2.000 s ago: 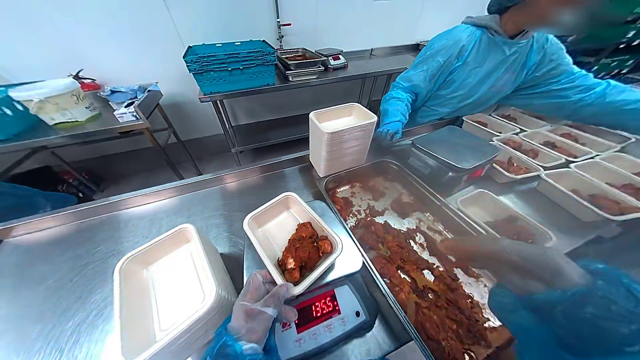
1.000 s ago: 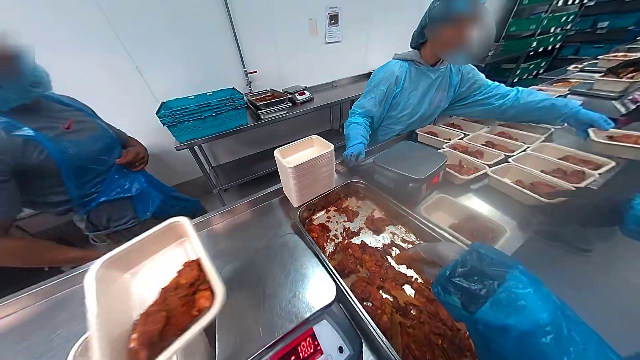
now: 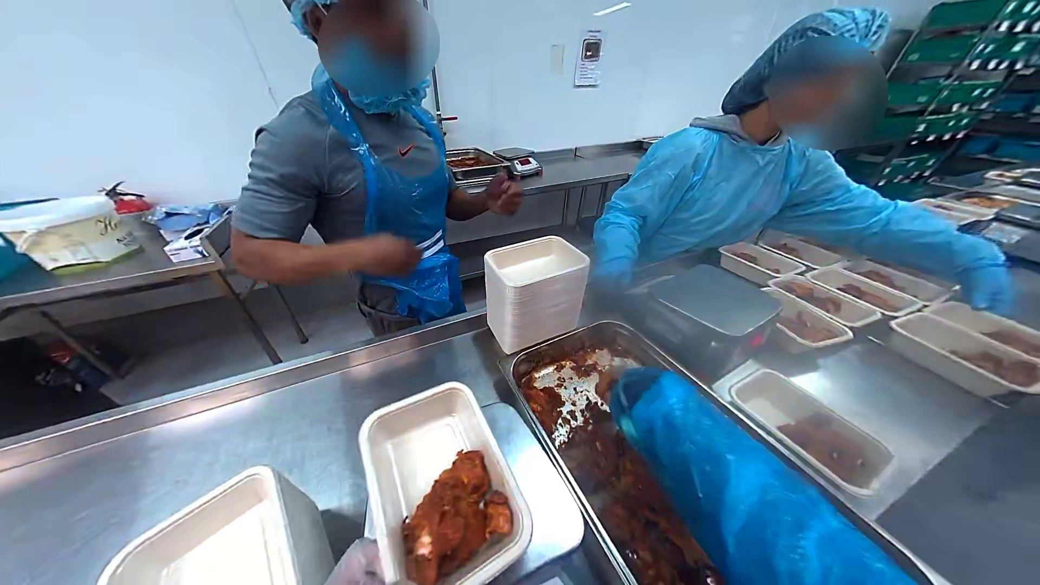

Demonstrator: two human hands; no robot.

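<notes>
My left hand [image 3: 357, 565], in a clear glove, grips the near left rim of a fibre food tray [image 3: 445, 487] holding reddish sauced meat pieces [image 3: 455, 520]. The tray overlaps the pale platform of a scale [image 3: 528, 487]; whether it rests there, I cannot tell. To its left stand stacked empty trays [image 3: 301, 520]. On the right, my arm in a blue plastic sleeve [image 3: 731, 487] reaches over a deep steel pan [image 3: 569, 487] of sauced meat. My right hand [image 3: 609, 386] is blurred and mostly hidden at the sleeve's far end, by the food; its fingers cannot be made out.
A tall tray stack [image 3: 536, 301] stands beyond the pan. Behind the worktop [image 3: 390, 366] is a person in a blue apron [image 3: 398, 195]. Another in a blue gown [image 3: 723, 187] reaches over filled trays [image 3: 861, 288]. A second scale [image 3: 715, 301] and one tray [image 3: 812, 431] lie right of the pan.
The held tray was raised left of the scale one second ago; now it overlaps the platform. My right arm reaches farther up the pan. The aproned person has moved in behind the worktop.
</notes>
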